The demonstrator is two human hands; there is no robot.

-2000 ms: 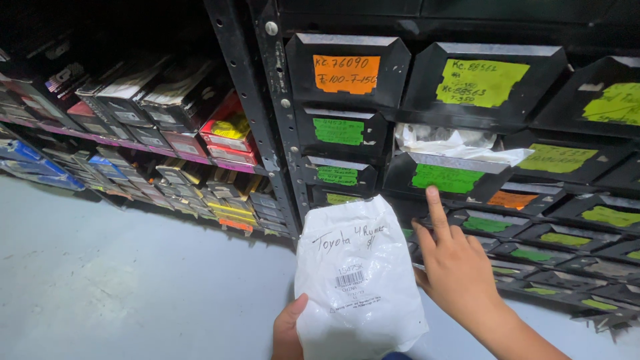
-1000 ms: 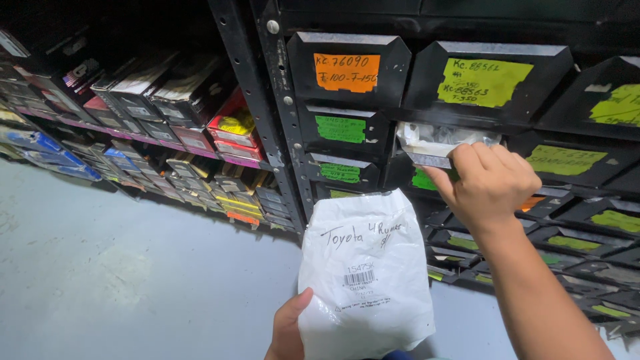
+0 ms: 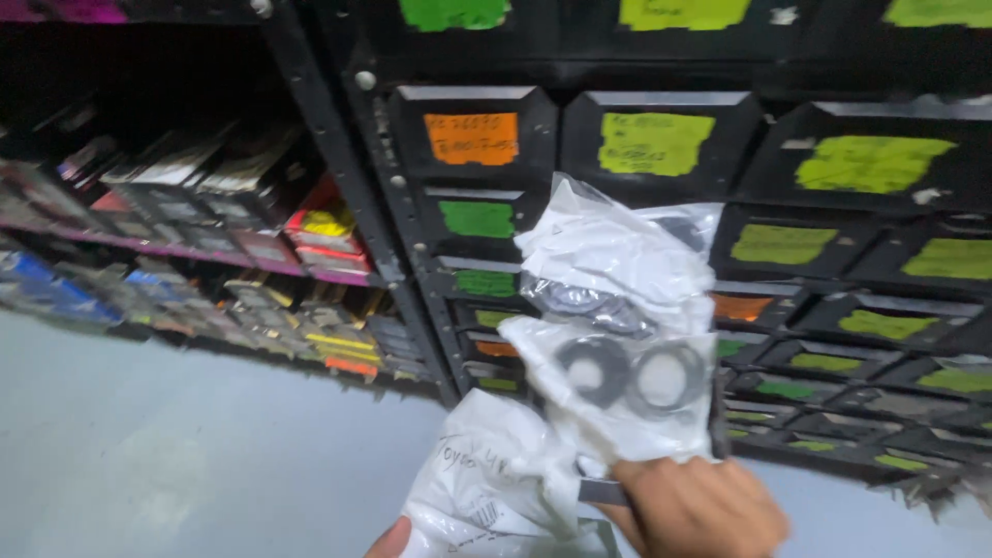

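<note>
My right hand (image 3: 697, 504) is closed on the front edge of a black parts drawer (image 3: 718, 411), pulled out from the rack. White and clear plastic packets (image 3: 620, 260) fill the drawer, and one clear bag near the front shows two dark rings (image 3: 593, 372), like seals. At the bottom, my left hand (image 3: 391, 539) holds a white plastic package (image 3: 496, 473) with handwriting and a barcode, just left of the drawer's front; only part of that hand shows.
Rows of black drawers with green, yellow and orange labels (image 3: 471, 139) surround the open one. Left of a black metal upright (image 3: 333, 139), shelves hold many small boxes (image 3: 329, 232). Pale floor (image 3: 194, 442) lies below.
The right hand pointed at the drawer's green label, then gripped its front. Now the drawer is drawn far out toward me, exposing its packets. The left hand still holds the white package.
</note>
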